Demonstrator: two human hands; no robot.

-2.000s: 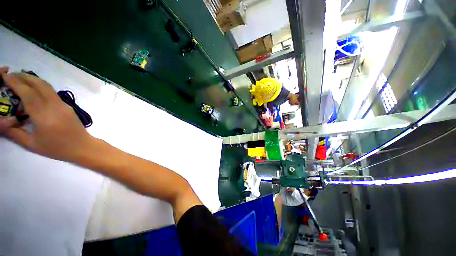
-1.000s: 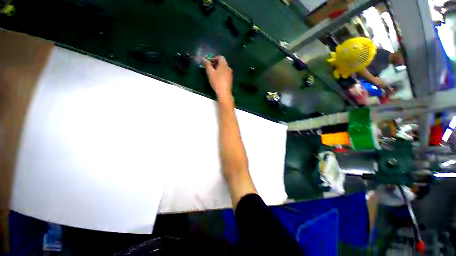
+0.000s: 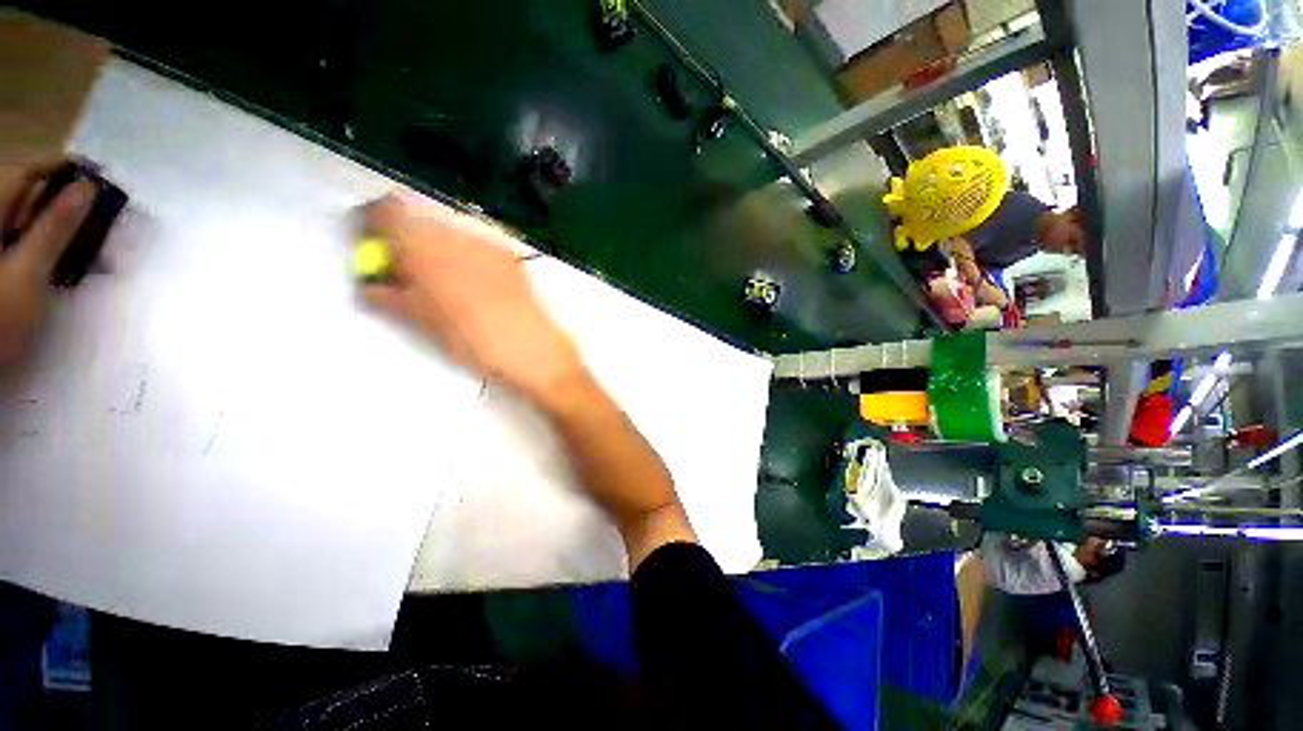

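My left hand [image 3: 32, 264] is at the left edge, partly cut off, with its fingers around a black adapter housing [image 3: 92, 223] over the white paper [image 3: 286, 471]. My right hand [image 3: 455, 293] is blurred over the upper part of the paper. It holds a small circuit board [image 3: 372, 257] with a yellow block at its fingertips. Details of the board are blurred. The two hands are apart.
The dark green conveyor belt [image 3: 629, 243] runs behind the paper, carrying several boards and cords. Cardboard [image 3: 50, 86] lies at the upper left. Blue bins [image 3: 836, 657] stand at lower right. A green machine [image 3: 1032, 479] and yellow fan [image 3: 955, 194] are at right, with other people beyond.
My right hand has moved from the belt back over the paper with the board. My left hand has come into view at the left with the housing.
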